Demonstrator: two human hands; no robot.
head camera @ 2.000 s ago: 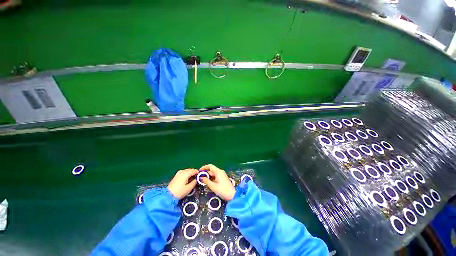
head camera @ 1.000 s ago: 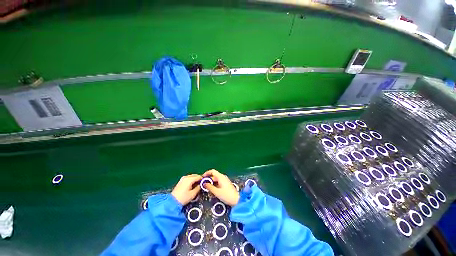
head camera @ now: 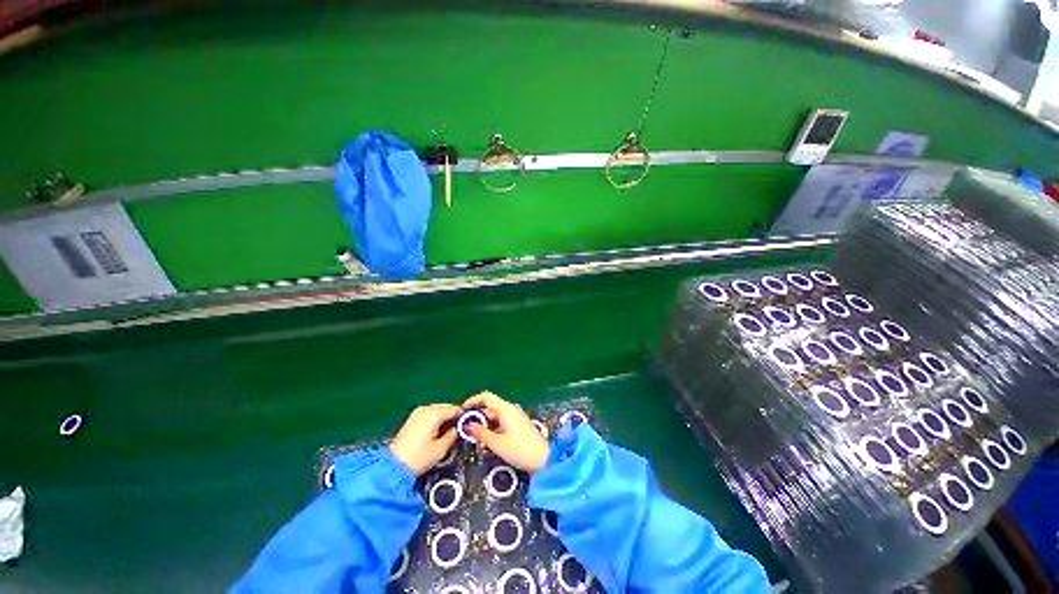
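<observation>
My left hand [head camera: 425,439] and my right hand [head camera: 511,434] meet at the far part of a clear blister tray [head camera: 474,470]. Both hands look bare, with blue sleeves. Between the fingertips they hold one round module [head camera: 472,425], its white ring facing up and its dark centre partly covered by a right finger. The tray lies flat below, with rows of round modules in its pockets. My sleeves hide parts of both tray sides, and the picture's lower edge cuts off its near part.
Stacked blister trays [head camera: 743,424] stand at right, ringed modules on top. A single module [head camera: 71,425] lies on the green belt [head camera: 256,395] at far left, near a crumpled white scrap [head camera: 11,524]. A blue cloth [head camera: 386,207] and wire rings [head camera: 628,163] hang on the rail behind.
The single module on the belt has moved left, and so has the white scrap over the whole span, slightly. The hands stay together on the held module; the right finger now lies over its centre.
</observation>
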